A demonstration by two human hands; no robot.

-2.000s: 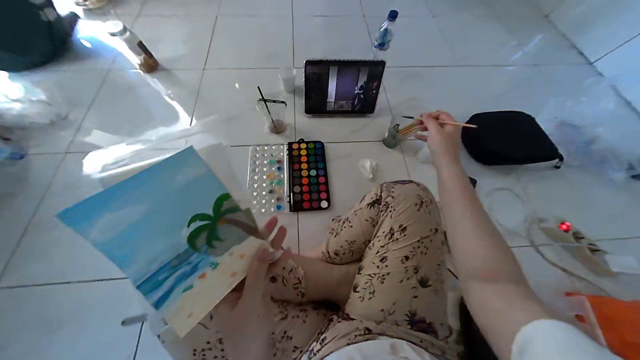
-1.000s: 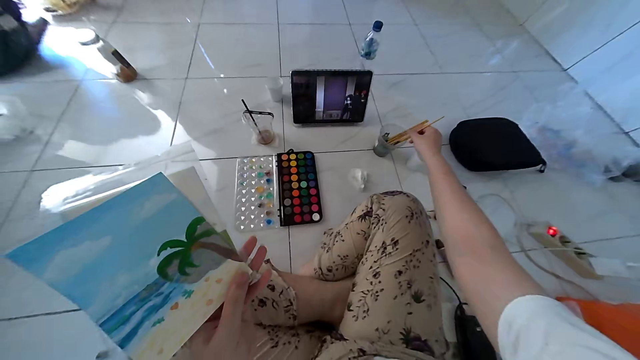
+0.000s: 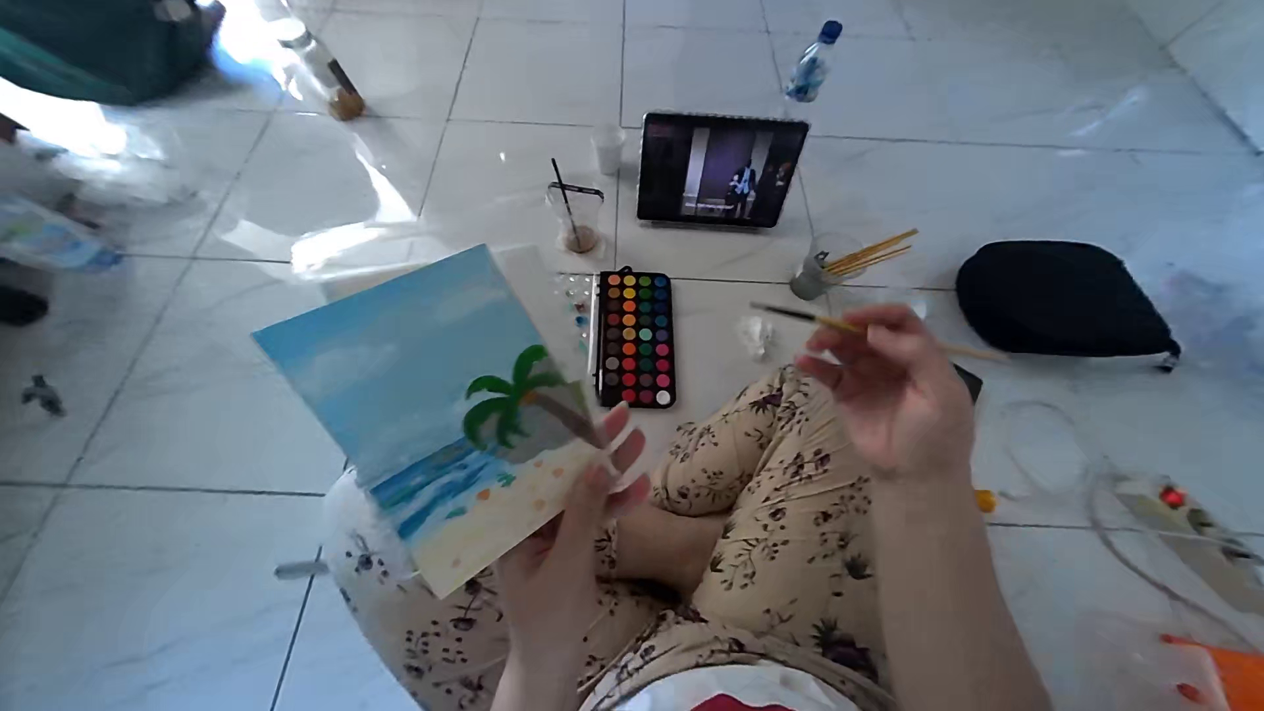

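My left hand (image 3: 568, 538) holds a painting of a beach with a palm tree (image 3: 434, 395) by its lower right edge, tilted over my lap. A thin paintbrush (image 3: 829, 323) is pinched in my right hand (image 3: 889, 385), its dark tip pointing left. Just behind that hand, a clear cup of grey water (image 3: 815, 276) has several wooden-handled brushes leaning in it. Between the painting and the cup lies a watercolour palette (image 3: 637, 341) with rows of coloured pans. A clear tray with small wells (image 3: 576, 296) shows beside it, partly hidden by the painting.
A tablet (image 3: 723, 170) playing video stands beyond the palette, near a cup with a straw (image 3: 581, 232) and a white cup (image 3: 608, 150). A water bottle (image 3: 815, 64) is farther back. Crumpled tissue (image 3: 756, 336), a black case (image 3: 1066, 298) and a power strip (image 3: 1185, 533) lie on the tiles.
My right hand has come away from the water cup toward me with one brush, while the other brushes stay in the cup. The left hand still holds the painting.
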